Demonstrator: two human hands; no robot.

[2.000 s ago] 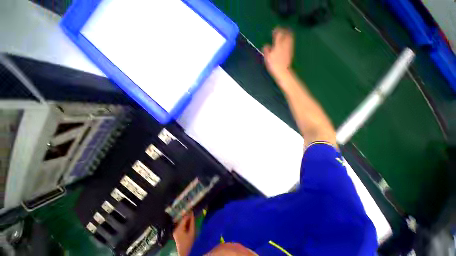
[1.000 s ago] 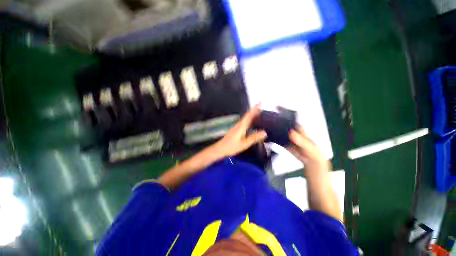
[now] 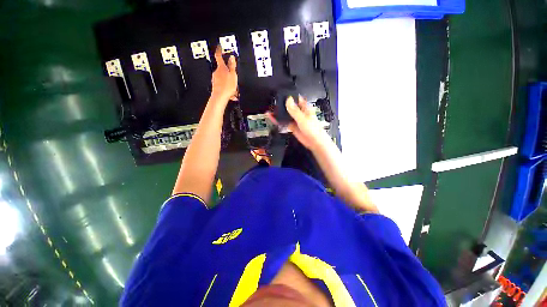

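Observation:
The black test fixture board [image 3: 180, 114] lies in front of me with a row of white AC sockets [image 3: 262, 54]. Black power adapters [image 3: 289, 60] stand at several sockets, hard to tell from the board. My left hand [image 3: 225, 78] is at a middle socket, fingertips at its lower edge; whether it grips anything there is unclear. My right hand [image 3: 300, 117] holds a blurred black power adapter [image 3: 284, 108] above the right output connector strip [image 3: 258, 125]. Thin black cords hang between my hands. Another output connector strip [image 3: 171, 139] lies on the left.
The white work mat [image 3: 378, 96] lies right of the board, with a blue plastic tray [image 3: 399, 12] at its far end. A white divider strip [image 3: 474, 159] crosses the green belt. More blue trays [image 3: 528, 189] are at the right edge. A red coiled hose [image 3: 510, 289] is at lower right.
My hands were together around black adapters over the white mat. They have separated and moved left over the board, the left to a socket, the right to the connector strip. The view has shifted.

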